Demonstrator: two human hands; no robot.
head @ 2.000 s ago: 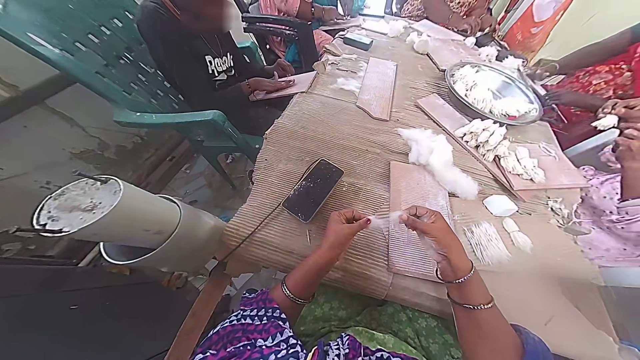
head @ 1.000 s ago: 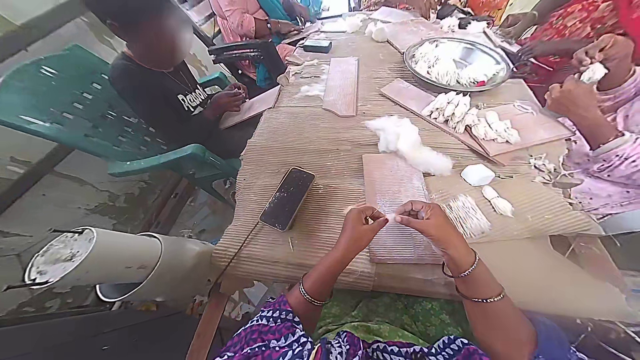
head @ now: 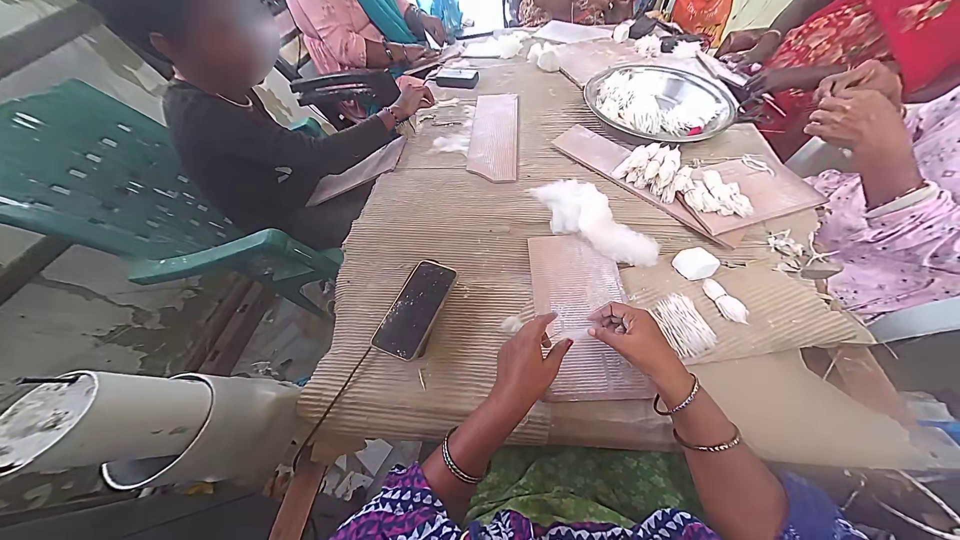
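My left hand (head: 529, 361) is over the left edge of a ribbed board (head: 574, 281), thumb and forefinger apart, with a faint white wisp near the fingertips. My right hand (head: 632, 336) is above the same board with its fingertips pinched; a thin white fibre seems to be between them, too fine to be sure. Beyond the board lies a fluffy length of cotton (head: 592, 221). Right of my right hand are a row of thin white cotton wicks (head: 682, 326), a tied wick bundle (head: 725, 301) and a white block (head: 695, 263).
A phone (head: 414, 310) with a cable lies left of my hands on the corrugated cardboard (head: 465, 247). Wick bundles (head: 652, 171) rest on boards (head: 780, 191) at the right, near a steel tray (head: 660, 135) of wicks. Several people sit around the table; a green chair (head: 225, 255) is at the left.
My hands have moved apart from their near-touching position one second ago. At the left, the person in black has moved a hand from the board on their lap to the table edge.
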